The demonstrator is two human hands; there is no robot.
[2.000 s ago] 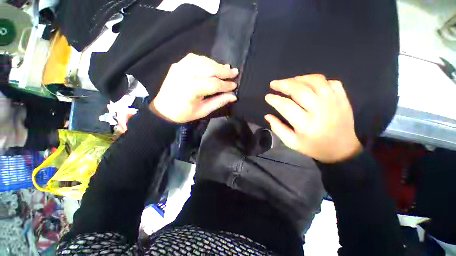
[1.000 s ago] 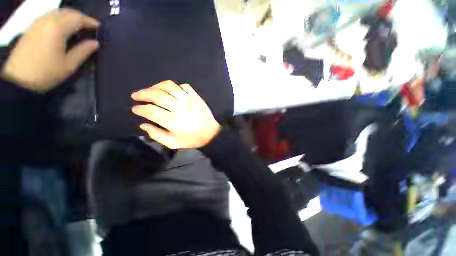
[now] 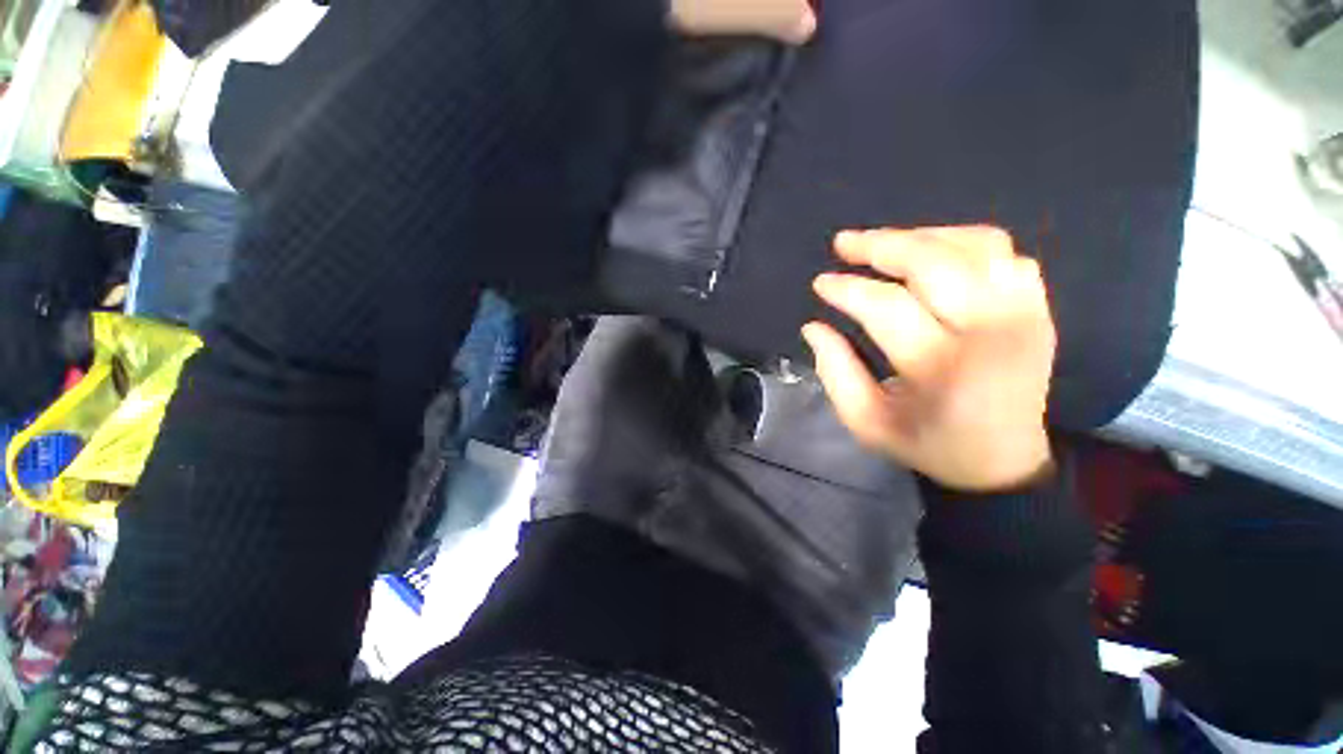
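Note:
A large black garment panel [image 3: 1090, 177] lies on the white table and hangs over its front edge. A zip [image 3: 748, 177] runs down it, with a small bright metal bit at its lower end. A shiny dark pocket piece [image 3: 675, 214] lies left of the zip. My left hand [image 3: 751, 16] is at the top edge, mostly cut off, near the zip's upper end; whether it grips cloth is hidden. My right hand [image 3: 957, 346] rests flat on the panel right of the zip, fingers apart, holding nothing.
The white table's marked front edge [image 3: 1252, 427] runs at the right, with snips [image 3: 1315, 276] lying above it. A yellow bag [image 3: 125, 413] hangs at the left. A yellow-orange piece [image 3: 114, 81] and black cloth are at the upper left. My lap is below.
The view swung right and came back. My left hand has moved up from the zip's lower part to the top edge, uncovering the pocket piece. My right hand stays on the panel.

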